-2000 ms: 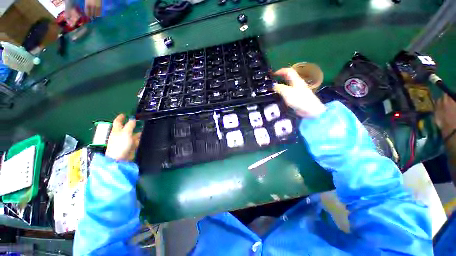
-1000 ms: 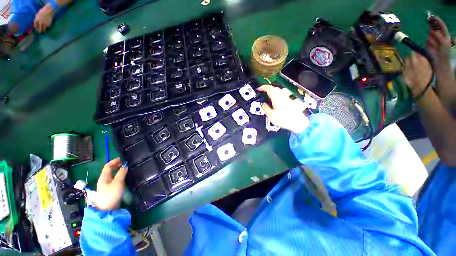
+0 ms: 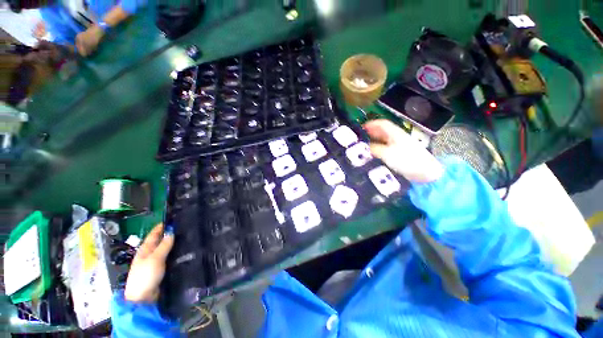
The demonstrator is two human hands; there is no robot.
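Observation:
The near black blister tray (image 3: 188,259) lies tilted in front of me, its lower left corner past the bench's front edge. Black housings (image 3: 228,254) sit in its left pockets and several white housings (image 3: 305,216) on its right part. A thin white strip (image 3: 274,202) lies between them. My left hand (image 3: 147,267) grips the tray's left edge, thumb on top. My right hand (image 3: 402,153) grips its upper right edge; the fingers underneath are hidden. A far blister tray (image 3: 248,143) of black housings lies behind, overlapping the near tray's back edge. The image is blurred.
An amber tub (image 3: 363,80), smartphone (image 3: 416,107), black fan (image 3: 433,76) and black device with a red light (image 3: 512,76) stand right. A solder spool (image 3: 115,195), white control box (image 3: 89,274) and green tray (image 3: 43,264) are left. Another person's hands (image 3: 89,39) show upper left.
The near tray has shifted towards me and over the front edge, and more of it shows behind. My right hand has closed on its right edge. The other person's hands at right are gone.

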